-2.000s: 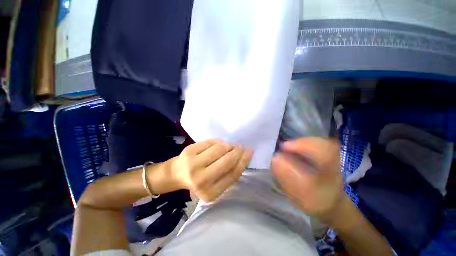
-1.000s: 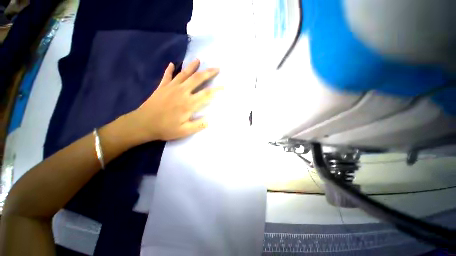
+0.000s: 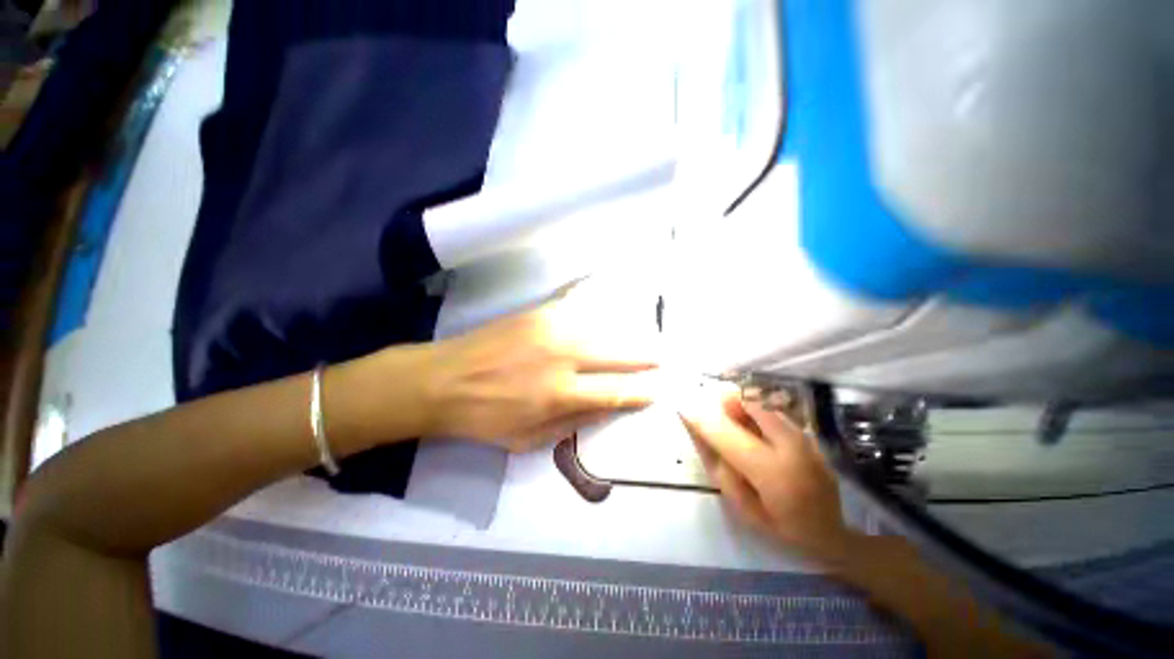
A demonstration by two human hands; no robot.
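A dark navy panel (image 3: 348, 167) lies spread left of the machine head. A long white cloth piece (image 3: 567, 142) lies along its right side, with a fold across it. My left hand (image 3: 528, 373) lies flat on the white piece, fingers pointing right towards the needle area. My right hand (image 3: 766, 470) is at the presser foot (image 3: 760, 390), fingertips close to those of my left hand. Bright glare hides the cloth at the fingertips, so whether my right hand grips it cannot be told.
The white and blue sewing machine head (image 3: 888, 193) fills the upper right, with a dark cable curving down to the right. A printed ruler (image 3: 515, 599) runs along the grey front edge. Dark cloth (image 3: 77, 167) lies at the far left.
My left hand has moved right and down to the needle area. My right hand has come into view there. The white piece's near end has moved up, uncovering the ruler, and a fold now crosses it.
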